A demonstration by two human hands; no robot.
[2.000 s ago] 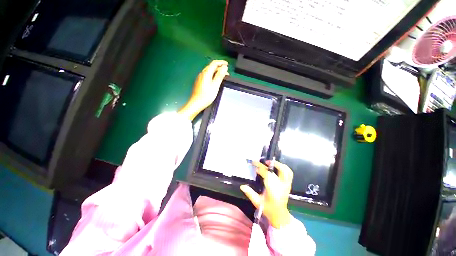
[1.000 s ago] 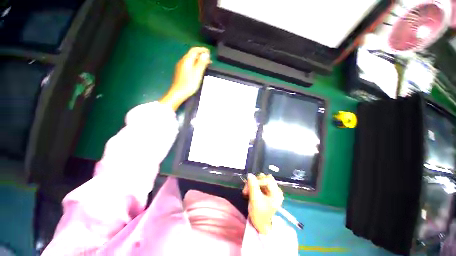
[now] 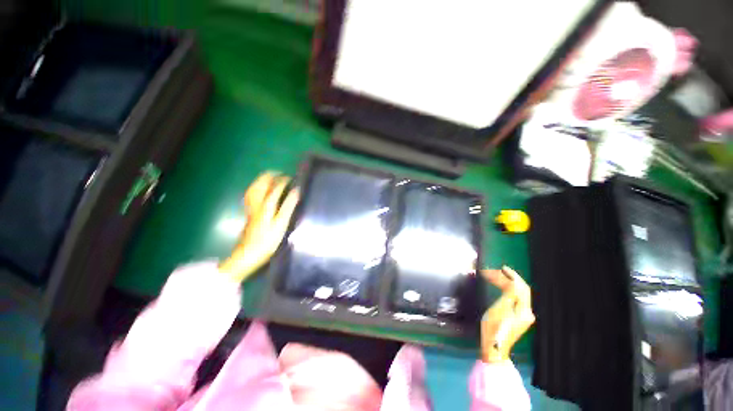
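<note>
A black foam tray (image 3: 366,321) lies in front of me with two black-framed tablets side by side. The left tablet (image 3: 337,233) and the right tablet (image 3: 434,249) both have dark screens with bright reflections and small pale marks near their lower edges. My left hand (image 3: 264,223) is at the tray's left edge, its fingers against the rim. My right hand (image 3: 506,315) is at the tray's lower right edge, fingers bent towards the rim. A small dark spot shows at its palm; blur hides whether it holds a stylus.
Tablets in stacked trays stand at the left (image 3: 153,136) and right (image 3: 571,289). A large white panel (image 3: 450,56) stands behind the tray. A yellow item (image 3: 513,221) lies right of the tray, a green tangle (image 3: 141,188) at the left stack. A pink fan (image 3: 615,84) and papers (image 3: 554,152) are behind right.
The left tablet's screen has gone from white to dark. My right hand has moved from the tray's front edge to its right edge. My left hand has moved down from the tray's upper left corner.
</note>
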